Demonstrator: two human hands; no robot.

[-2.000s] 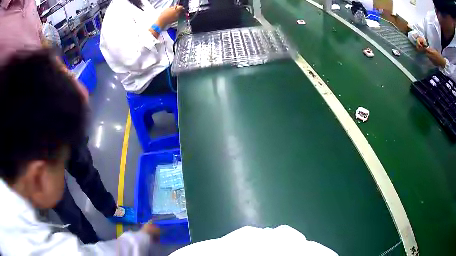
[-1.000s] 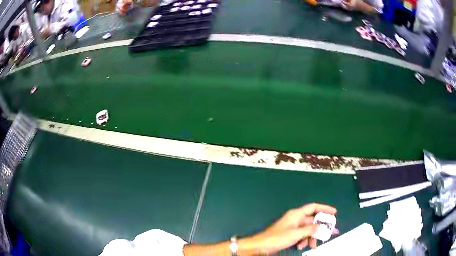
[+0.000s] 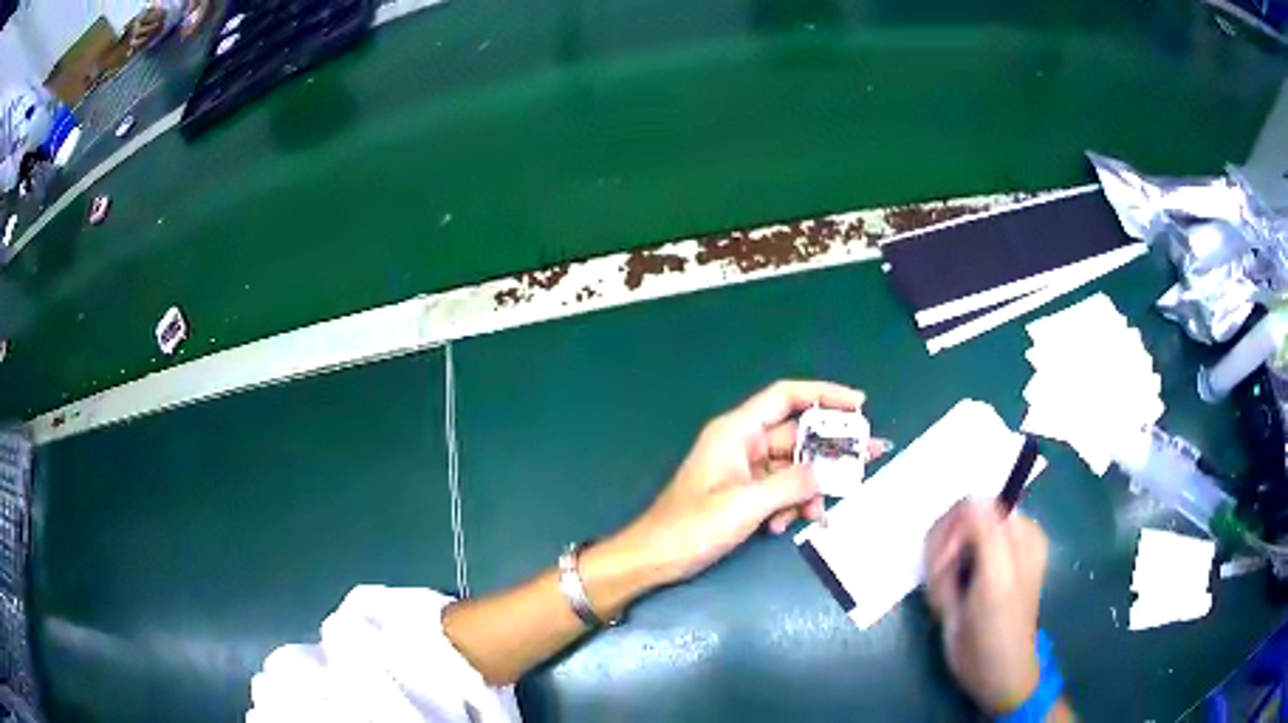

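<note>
My left hand [image 3: 742, 473] holds a small white plastic housing [image 3: 833, 449] in its fingertips, its dark inside facing up. A metallic bracelet is on the left wrist. My right hand [image 3: 985, 586] is closed around a thin dark pen-like tool, apparently tweezers [image 3: 1017, 473], which points up and away; the hand is slightly blurred. The tool and the housing are apart. A blue band is on the right wrist. A white paper sheet [image 3: 904, 516] with a black edge lies on the green tabletop between and partly under the hands.
Black strips with white borders [image 3: 1003, 254] lie by the rusty conveyor rail [image 3: 565, 293]. At right are loose white papers [image 3: 1088, 374], a clear syringe [image 3: 1184, 477], a small paper piece [image 3: 1172, 579] and crumpled foil bags [image 3: 1201, 240]. Another unit [image 3: 171, 331] lies on the belt.
The view has swung right and down towards the tabletop. My right hand has come into view with the dark tool. My left hand still holds the housing.
</note>
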